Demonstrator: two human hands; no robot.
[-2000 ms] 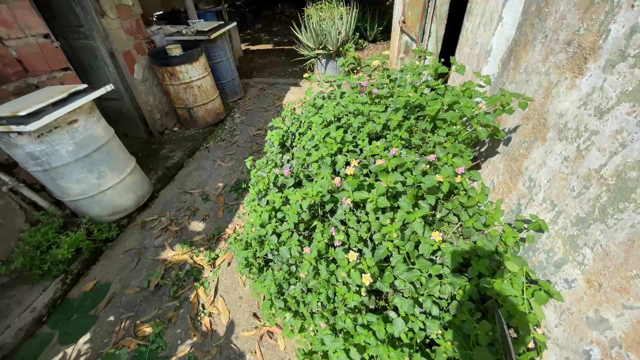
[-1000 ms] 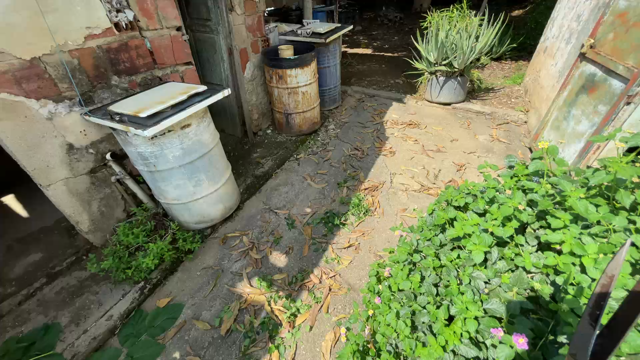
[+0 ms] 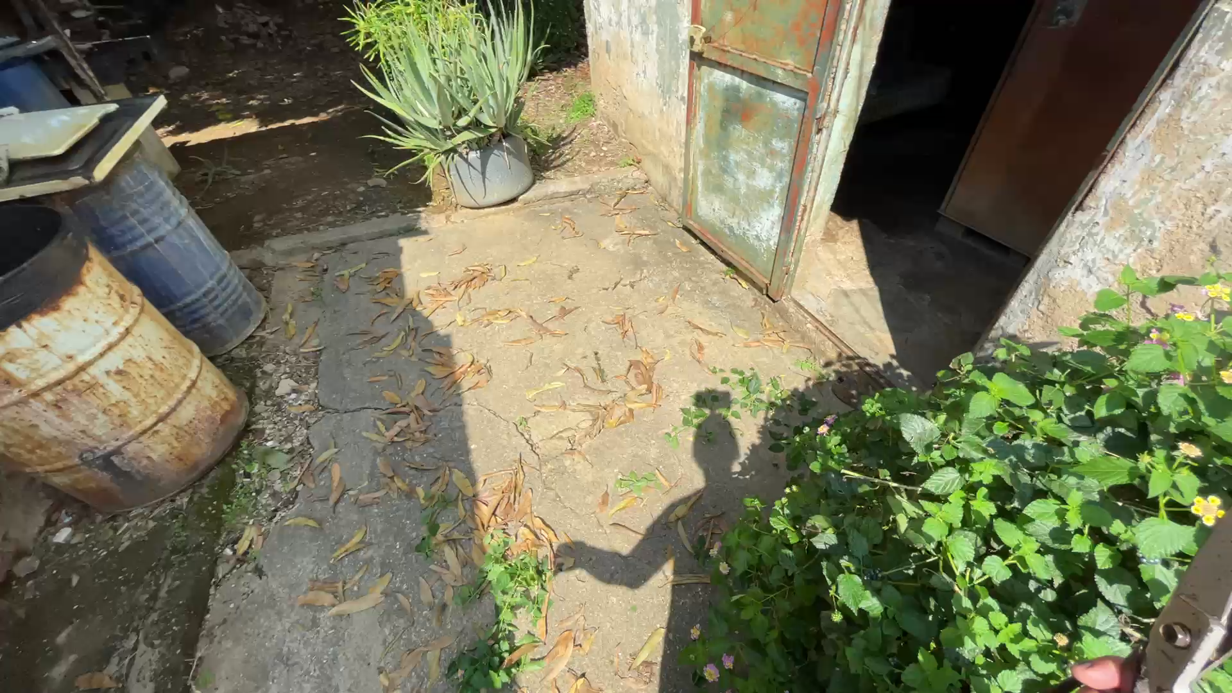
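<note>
At the lower right edge, part of my right hand (image 3: 1105, 673) shows, its fingertip against a metal tool (image 3: 1176, 630), which looks like a pair of shears with a pivot bolt; most of the hand and tool lies outside the view. Beside and behind them spreads a leafy lantana bush (image 3: 924, 520) with small yellow and pink flowers. My left hand is not seen. My shadow (image 3: 712, 462) falls on the concrete left of the bush.
Dry leaves (image 3: 510, 510) lie on the cracked concrete path (image 3: 577, 289). A rusty drum (image 3: 115, 385) and a blue drum (image 3: 178, 250) stand at left. A potted aloe (image 3: 491, 173) is at the back, a weathered metal door (image 3: 746, 164) and dark doorway (image 3: 934, 125) at right.
The view has swung away from the white barrel toward the doorway. The tool's blades, seen at the right edge one second ago, have given way to its pivot part and a fingertip.
</note>
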